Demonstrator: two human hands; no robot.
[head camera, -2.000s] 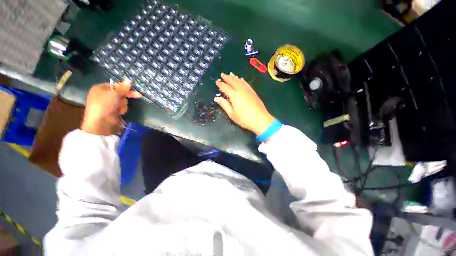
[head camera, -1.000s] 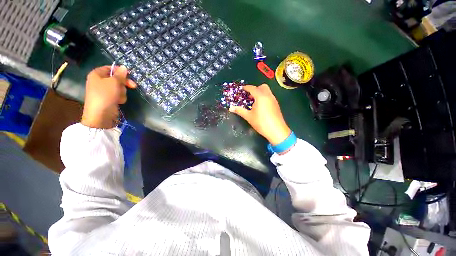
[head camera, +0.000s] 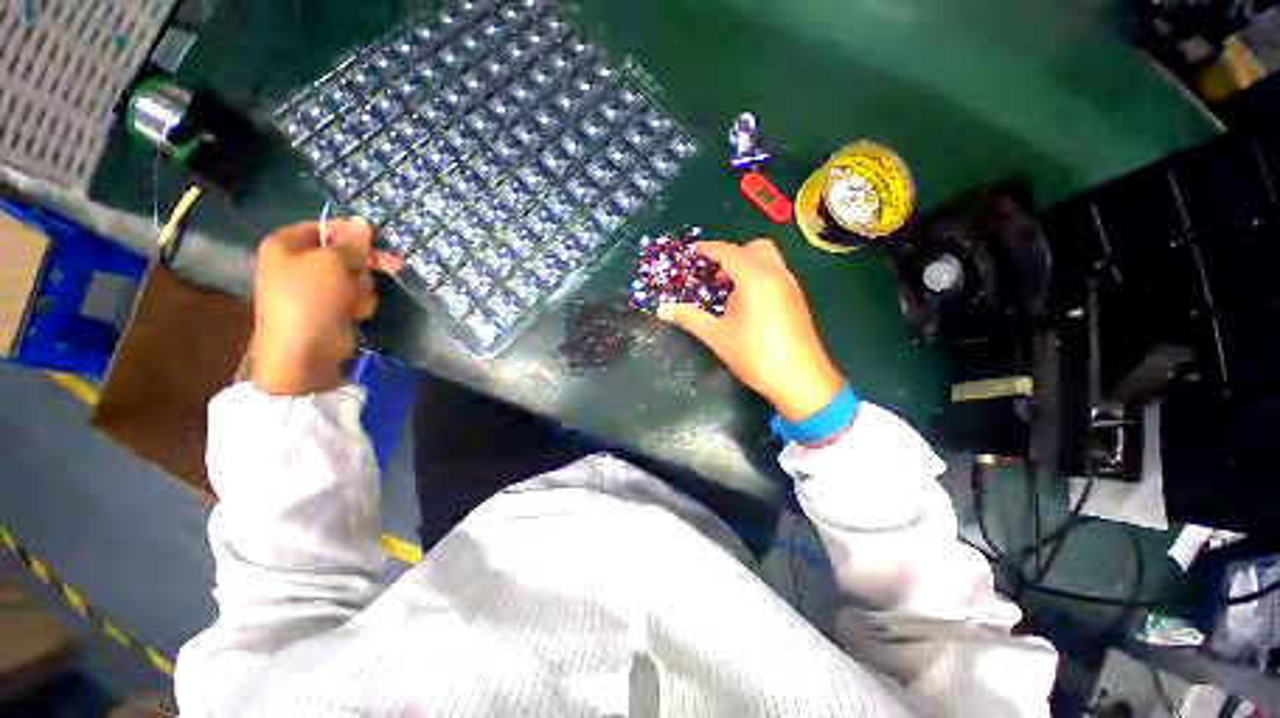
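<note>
A heap of small silver-white pieces with red and dark leads (head camera: 672, 272) lies on the green mat. My right hand (head camera: 765, 320), with a blue wrist band, has its thumb and fingers around the heap's right side. A dark, hair-like heap (head camera: 595, 338) lies nearer the bench edge. My left hand (head camera: 312, 302) is closed at the left corner of the blister tray (head camera: 484, 168); a thin white item shows above its fingers and an orange-red tip beside them. What else it holds is too blurred to tell.
Behind my right hand are a red oval piece (head camera: 765, 198), a small blue-and-white item (head camera: 745, 139) and the yellow tin (head camera: 855, 195). A black iron stand (head camera: 969, 267) and cables are at right. A silver-and-green spool (head camera: 162, 114) stands at left. Cardboard (head camera: 176, 372) is below the bench edge.
Since the earliest frame, my right hand has moved from over the mat to gripping the red-white heap, now in plain view. My left hand stays closed by the tray. The camera view has shifted slightly.
</note>
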